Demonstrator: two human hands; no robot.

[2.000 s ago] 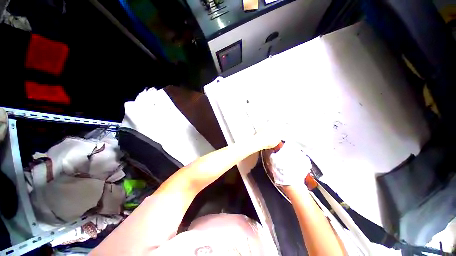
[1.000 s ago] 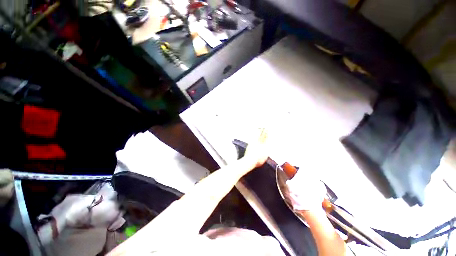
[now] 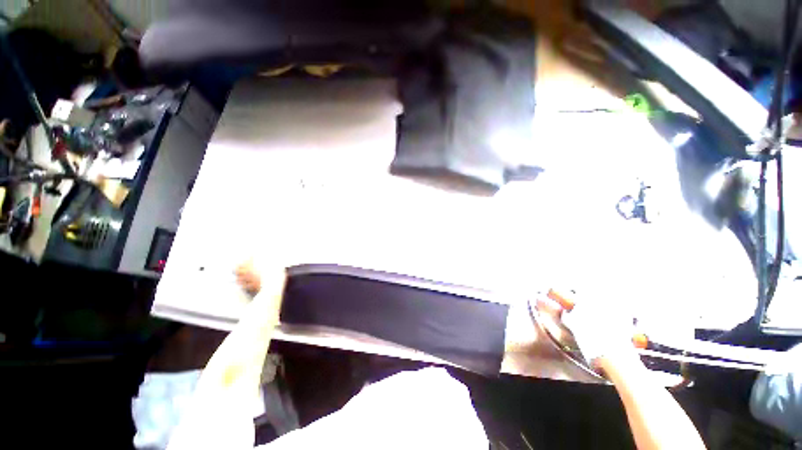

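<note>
A long, slightly curved dark garment panel (image 3: pixel 396 315) with a pale upper edge lies flat along the near edge of the white-covered table (image 3: pixel 264 211). My left hand (image 3: pixel 255 278) is at the panel's left end; its fingers are washed out by glare, so whether it grips is unclear. My right hand (image 3: pixel 582 321), in a white covering, is shut on the orange-brown handle of the steam iron (image 3: pixel 561 344). The iron stands at the panel's right end, its body overexposed. A pale hose trails right from it.
A stack of dark pieces (image 3: pixel 466 114) lies toward the back. Scissors (image 3: pixel 633 204) lie at the right, a bright green item (image 3: pixel 637 103) behind them. A cluttered machine bench (image 3: pixel 105 185) stands left. Cables (image 3: pixel 763 220) hang at right. A dark roll (image 3: pixel 281 39) lies at the back.
The view has swung right and levelled. The iron is now at the panel's right end, farther from my left hand. The panel shows more fully, and the scissors and green item have come into view.
</note>
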